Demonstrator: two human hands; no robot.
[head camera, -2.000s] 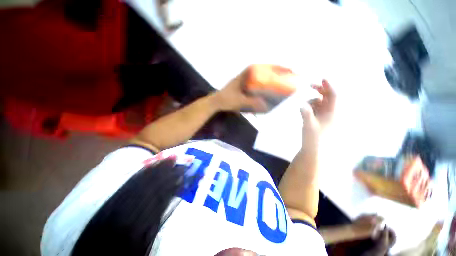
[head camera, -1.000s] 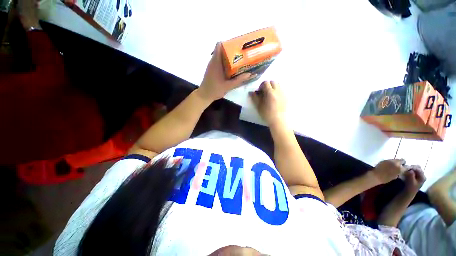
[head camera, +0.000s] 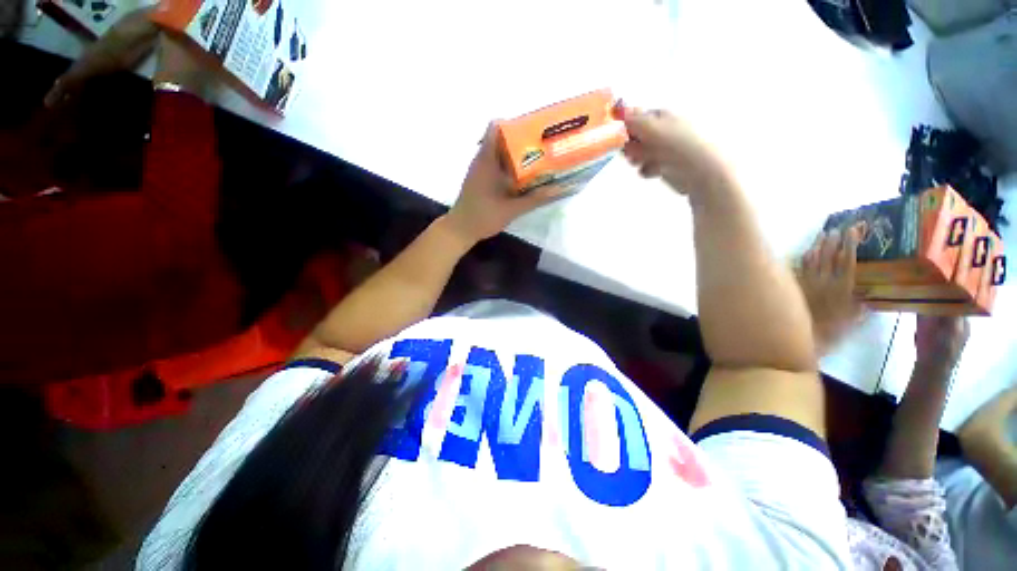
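An orange carton (head camera: 563, 143) with a dark hang slot in its orange end is held above the white tabletop, in front of my chest. My left hand (head camera: 491, 184) is closed around the carton's left side and underside. My right hand (head camera: 667, 147) is at the carton's right edge, with its fingertips at the upper right corner. Whether the right fingertips hold a small thing or only touch the box is too small to tell.
Cartons side by side (head camera: 937, 251) stand at the right, with a neighbour's hands on them. Black tangled goods (head camera: 953, 167) lie behind. Another carton (head camera: 251, 50) is at the upper left, by a red-sleeved person's hand. The white table's (head camera: 435, 67) near edge runs diagonally before me.
My right hand has moved up and right to the carton's right edge. The carton is slightly lower. The right neighbour's hands have moved to the carton row; the left neighbour's arm has reached further in.
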